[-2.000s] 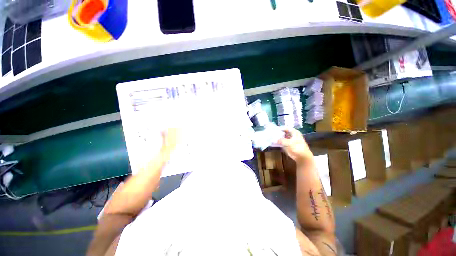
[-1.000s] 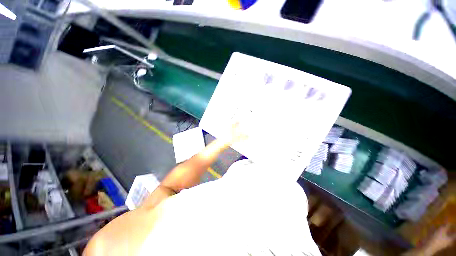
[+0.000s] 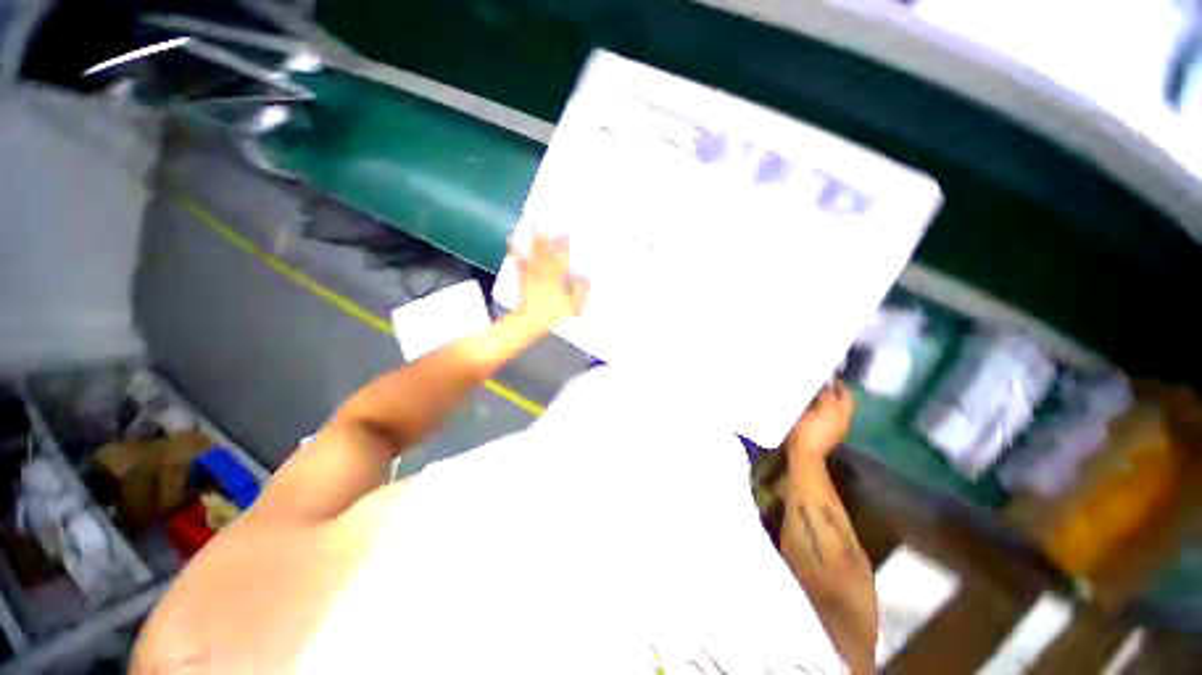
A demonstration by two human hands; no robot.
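Observation:
A white foam box (image 3: 718,251) lies across the green belt in front of me, turned at an angle. It is overexposed; a row of dark printed patches shows along its far side, and I cannot tell how its inside is filled. My left hand (image 3: 547,284) rests on the box near its left edge, fingers apart. My right hand (image 3: 824,419) is at the box's lower right edge, fingers bent and blurred; whether it grips the edge or a small item is not clear. White packets (image 3: 986,396) lie in rows on the belt to the right.
A brown carton of orange-yellow pieces (image 3: 1120,495) stands at the right on the belt. Open cartons (image 3: 1035,633) stand below it. A white block (image 3: 442,319) is left of the box, above the floor. A shelf with bins (image 3: 171,501) is at lower left, the white bench at upper right.
Over two seconds the view has swung left, so the box appears rotated. My left hand has moved to the box's left edge. My right hand has come back into view beside the box.

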